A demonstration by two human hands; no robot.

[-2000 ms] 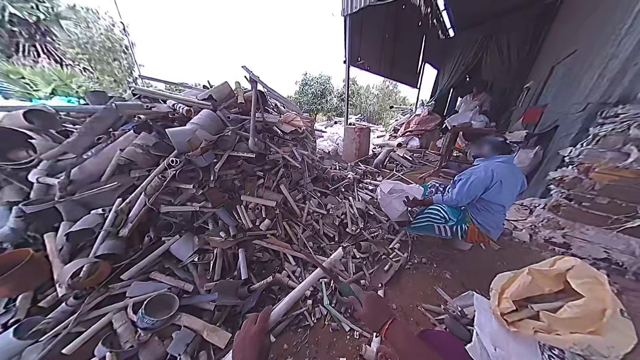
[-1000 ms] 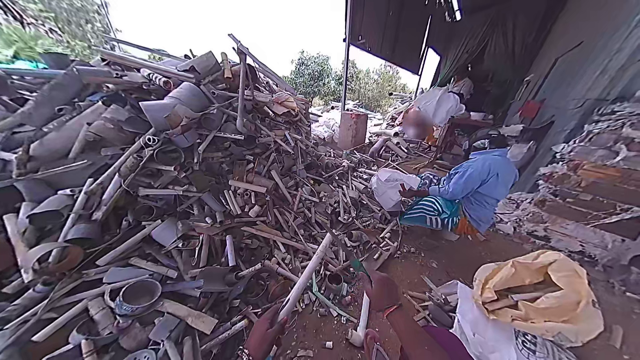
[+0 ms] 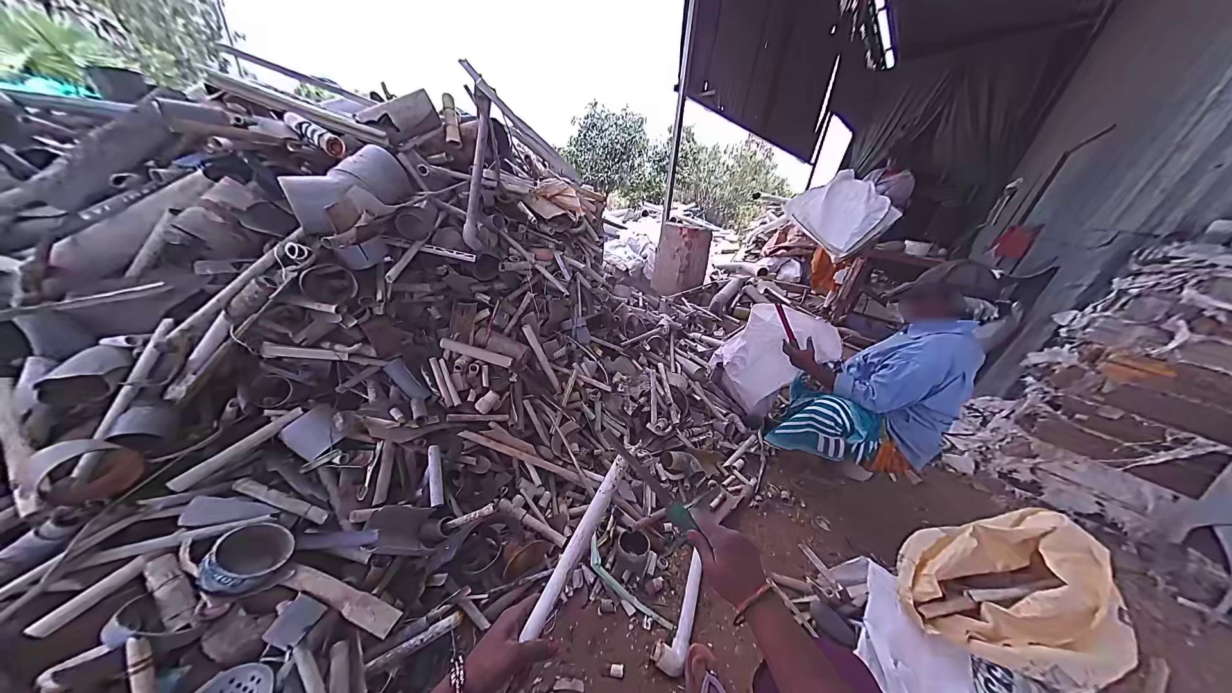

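My left hand (image 3: 505,647), low in the middle of the view, grips the lower end of a whitish plastic pipe (image 3: 576,549) that slants up to the right. To its right, my right hand (image 3: 729,563) is closed on the green handle (image 3: 682,518) of a tool; a dark blade seems to run from it up toward the pipe's top, though its shape is blurred. Below the right hand, a second white pipe with an elbow fitting (image 3: 671,657) lies on the ground near my foot.
A tall heap of scrap plastic pipes (image 3: 385,385) covers the left and middle. A seated person in a blue shirt (image 3: 914,385) holds a red-handled tool beside a white sack (image 3: 760,356). An open yellowish sack (image 3: 1059,616) with pipe pieces stands at lower right. Stacked scrap (image 3: 1136,385) lines the wall.
The seated person's hand now holds up a red-handled tool. My hands still hold the pipe and the green-handled tool.
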